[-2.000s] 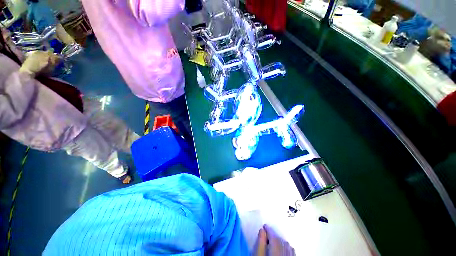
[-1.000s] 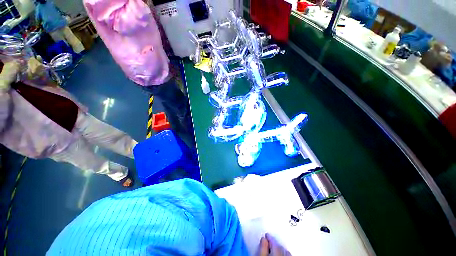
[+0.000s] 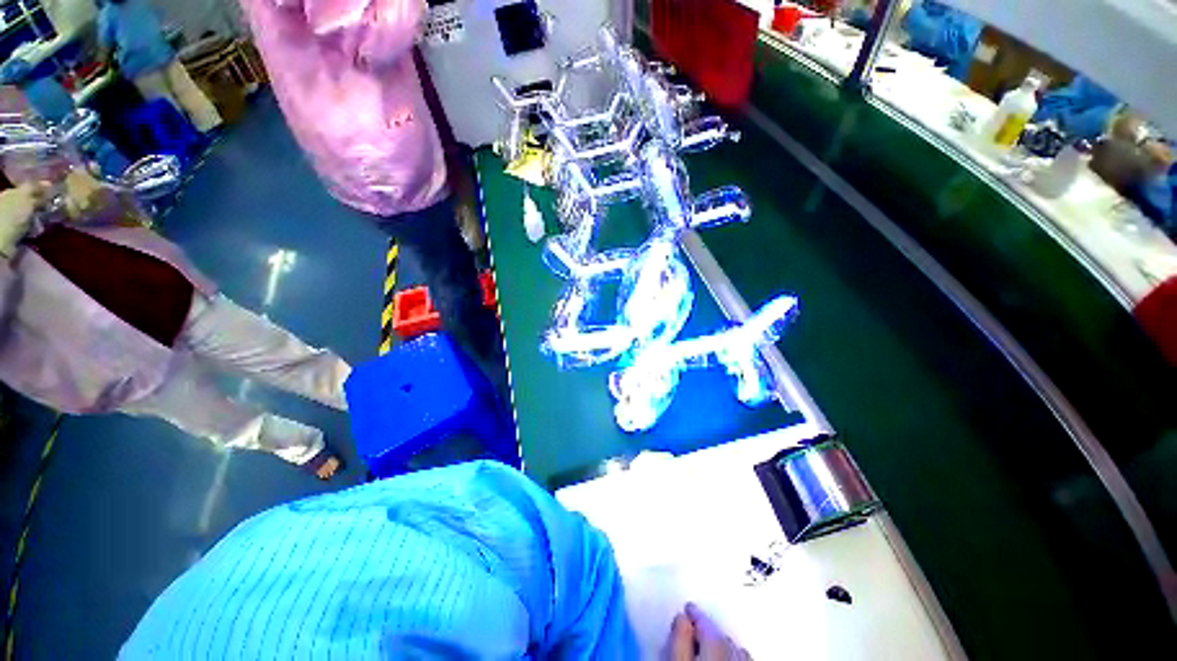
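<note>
A hand [image 3: 704, 638], seemingly my left, shows only as a few fingers at the bottom edge, on the white sheet [image 3: 620, 523]. The rest is cut off, and I cannot tell whether it holds anything. My blue striped sleeve [image 3: 387, 568] fills the lower left. My right hand is not in view. Beyond the sheet, a brightly glowing LED figure [image 3: 704, 351] lies on the green bench [image 3: 555, 433]. Several clear figures [image 3: 600, 174] are clustered behind it. A shiny solder reel [image 3: 826, 484] in a black holder, small black parts [image 3: 764, 564] and a dark piece [image 3: 839, 594] are on the sheet.
A blue stool [image 3: 420, 394] and red bin [image 3: 413, 311] are left of the bench. A person in pink [image 3: 355, 110] stands behind them; another person [image 3: 116, 310] stands at left. A dark green conveyor [image 3: 904, 362] runs along the right. A white bottle [image 3: 533, 220] is near the figures.
My view has shifted, showing more of the bench's far end. The person in pink appears farther off. The person at left has raised their hands. The reel and glowing figure keep their places.
</note>
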